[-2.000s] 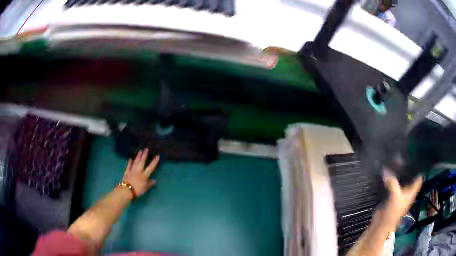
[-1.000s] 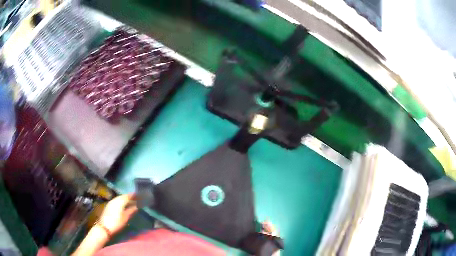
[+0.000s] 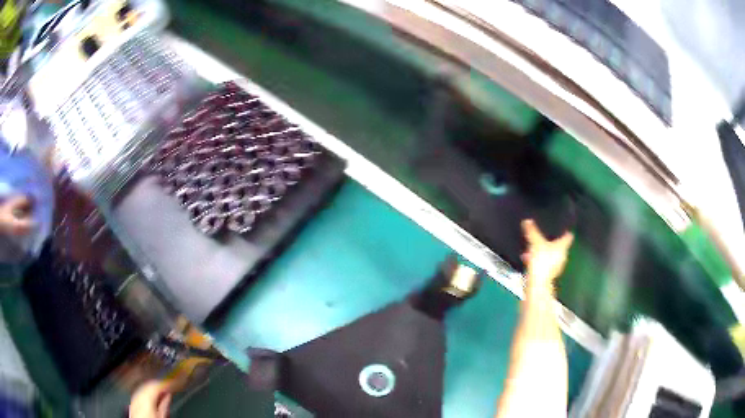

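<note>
A black three-armed fixture (image 3: 407, 347) lies on the teal mat, cut off by the bottom edge, with a teal-ringed centre hole and a light tab on its far corner. A second black fixture (image 3: 466, 194), dark and blurred, is on the green conveyor belt. My right hand (image 3: 546, 251) reaches over the belt at its near edge, fingers apart; contact is unclear. My left hand (image 3: 151, 400) is blurred and cut off at the bottom, left of the near fixture; whether it holds anything cannot be told.
A tray of dark rings (image 3: 245, 163) stands left of the mat, with clear blister trays (image 3: 114, 106) beyond. A pale sheet stack (image 3: 670, 359) with black arms is at lower right. A person in blue (image 3: 24, 204) is at far left. The white shelf runs above the belt (image 3: 294, 77).
My right hand has left the near fixture's corner and reached out to the belt. The far fixture now lies farther onto the belt. My left hand is lower, apart from the near fixture. The view has shifted.
</note>
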